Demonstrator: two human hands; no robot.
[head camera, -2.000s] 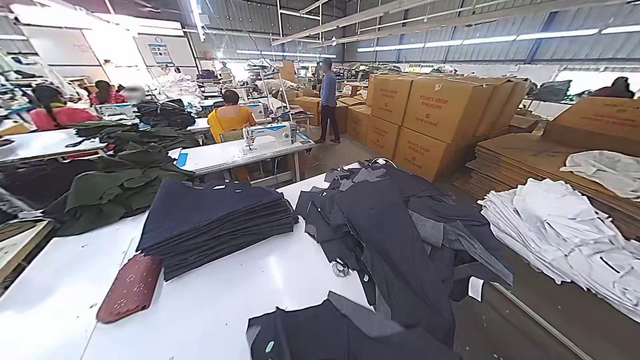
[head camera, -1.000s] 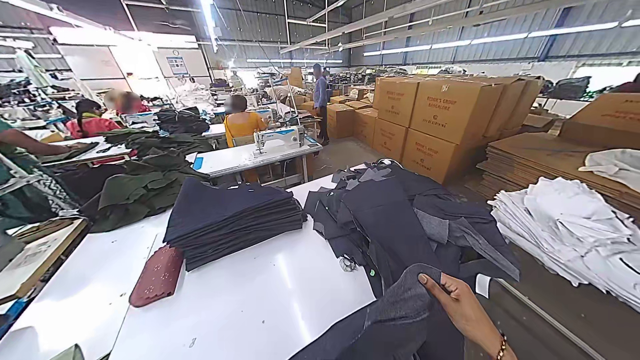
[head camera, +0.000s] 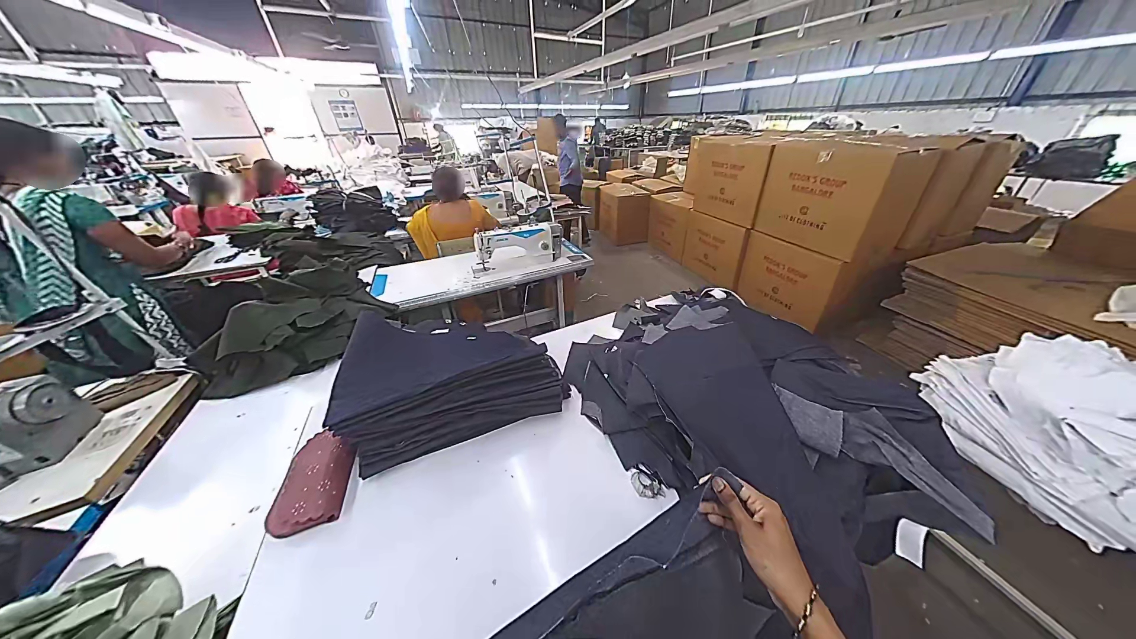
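My right hand, with a bracelet at the wrist, pinches the edge of a dark navy fabric piece at the table's near right. My left hand is out of view. Just beyond my fingers, a loose heap of dark cut fabric pieces hangs over the right table edge. A small tangle of thread lies beside the heap. To the left, a neat stack of folded navy fabric stands on the white table, touching a maroon patterned case or pouch.
Olive-green fabric lies beyond the table's left side, with more at the near left corner. A sewing machine stands ahead. Cardboard boxes and white cloth are at right. Several people are nearby, one standing at left.
My right hand was out of view two seconds ago, then appeared holding a fabric piece, its grey side showing. Now the piece lies lower, mostly dark side showing. A person at left has come into view.
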